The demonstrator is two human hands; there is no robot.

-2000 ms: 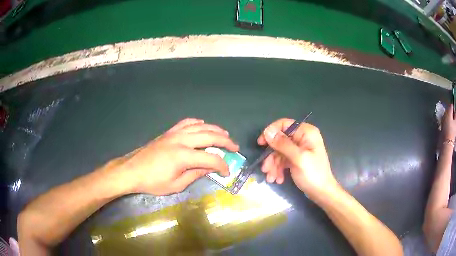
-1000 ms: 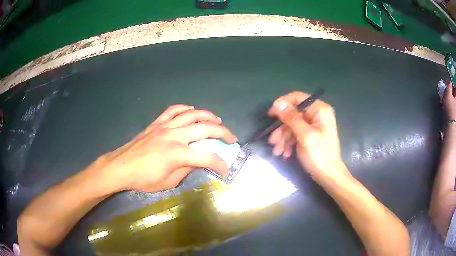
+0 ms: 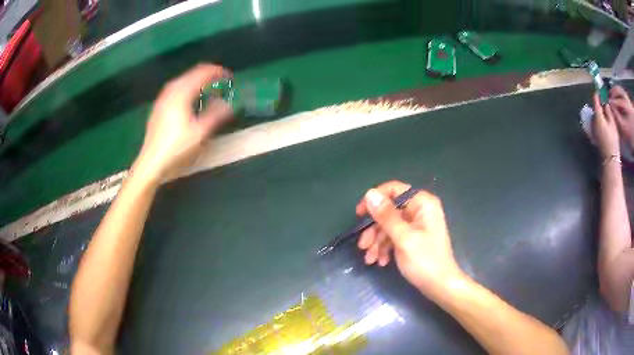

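My left hand [image 3: 175, 128] is over the green conveyor belt [image 3: 334, 73], its thumb and fingers around a phone assembly [image 3: 217, 90]; both are blurred. A second blurred phone assembly [image 3: 264, 96] lies on the belt just right of it. My right hand [image 3: 410, 232] holds dark tweezers [image 3: 358, 229] like a pen above the dark green mat, tips pointing left. I cannot tell whether the tips hold anything. Yellow tape strips [image 3: 285, 329] on a glossy backing sheet [image 3: 354, 291] lie at the bottom middle.
A worn pale edge strip [image 3: 257, 142] separates mat and belt. More phone units [image 3: 441, 58] lie on the belt at the upper right. A co-worker's hands [image 3: 608, 125] hold a unit at the right edge. A red object [image 3: 19, 62] is at the upper left.
My left hand has moved from the mat up to the belt, and the phone assembly is gone from beside the tape. The tweezers are away from it. The view has shifted left and tilted.
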